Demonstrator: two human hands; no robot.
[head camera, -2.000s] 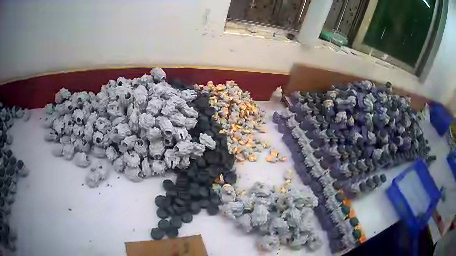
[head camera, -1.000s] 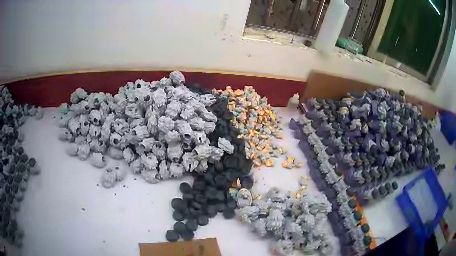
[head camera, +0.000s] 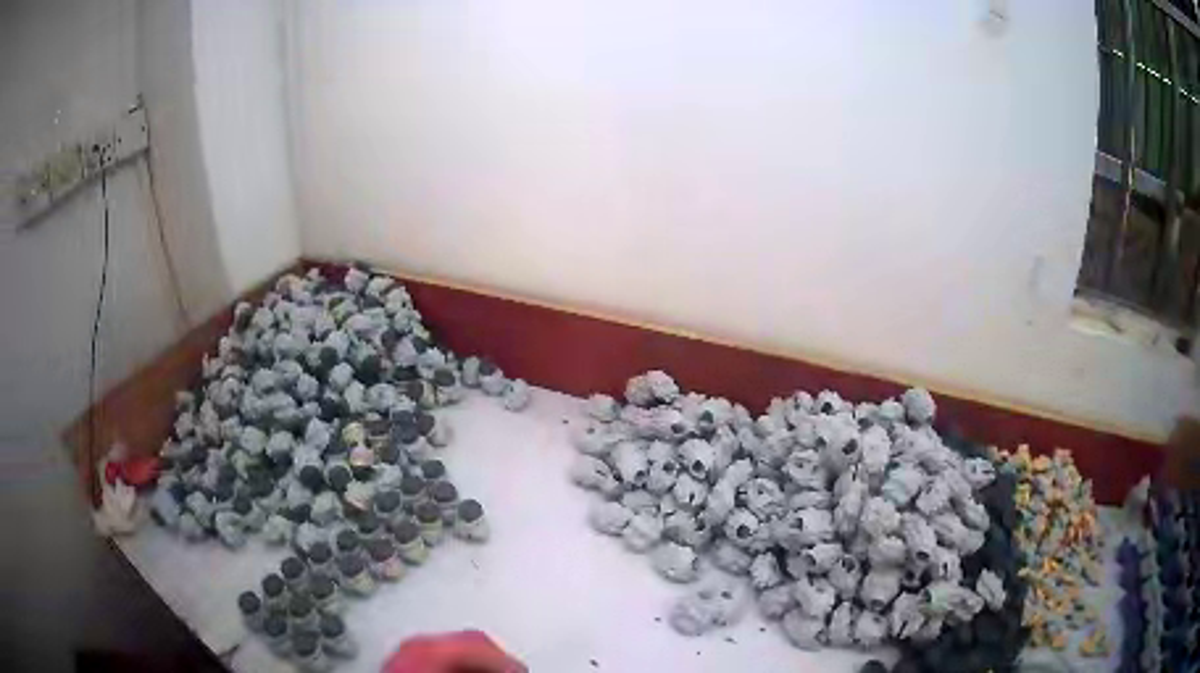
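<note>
A red-orange gloved hand (head camera: 451, 653) shows at the bottom edge, left of centre. It is cut off by the edge, so I cannot tell which hand it is or whether it holds anything. Assembled grey units (head camera: 316, 408) with dark round ends form a large heap at the left, with rows of upright ones in front. The hand is just right of the front rows. A heap of hollow grey shells (head camera: 816, 513) lies right of centre. Black discs (head camera: 967, 644) lie at its right side.
Small orange-and-white pieces (head camera: 1057, 539) lie right of the discs. Purple-and-grey units (head camera: 1161, 579) stand at the right edge. A dark red board (head camera: 526, 345) runs along the table's back against the white wall. A red and white item (head camera: 125, 487) is at the left edge.
The view has swung left, so the assembled units and left corner show and the blue basket and front grey pile are out of view. A gloved hand has appeared at the bottom.
</note>
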